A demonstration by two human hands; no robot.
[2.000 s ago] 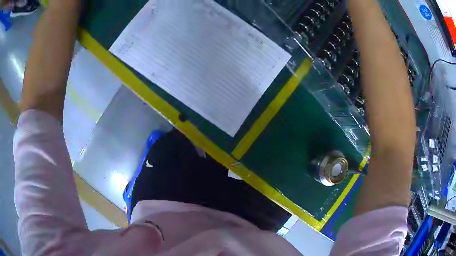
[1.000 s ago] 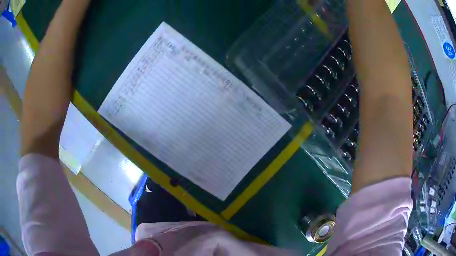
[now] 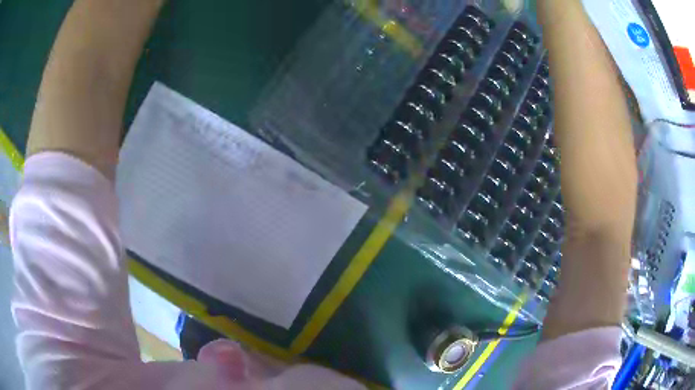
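A white sheet with printed lines (image 3: 236, 213) lies on the green mat at the left. A clear tray with rows of small black parts (image 3: 457, 145) lies at the right, close beside the sheet's right corner. A round metal fixture with a pale centre (image 3: 455, 353) and a dark cable lies on the mat at the lower right. My left hand is cut off by the top edge; only the forearm shows. My right forearm passes over the tray's right side. Only a blurred fingertip-like bit of my right hand (image 3: 512, 4) shows at the top edge; its grip is hidden.
Yellow tape (image 3: 350, 274) marks the mat. Another clear tray with small parts (image 3: 659, 236) lies beyond my right forearm. A pale device with a blue round sticker (image 3: 638, 35) stands at the upper right. Cables and blue items crowd the lower right.
The view has shifted, so the sheet and fixture appear further left and lower than at first. More rows of black parts show beside my right forearm. Both hands stay near or beyond the top edge.
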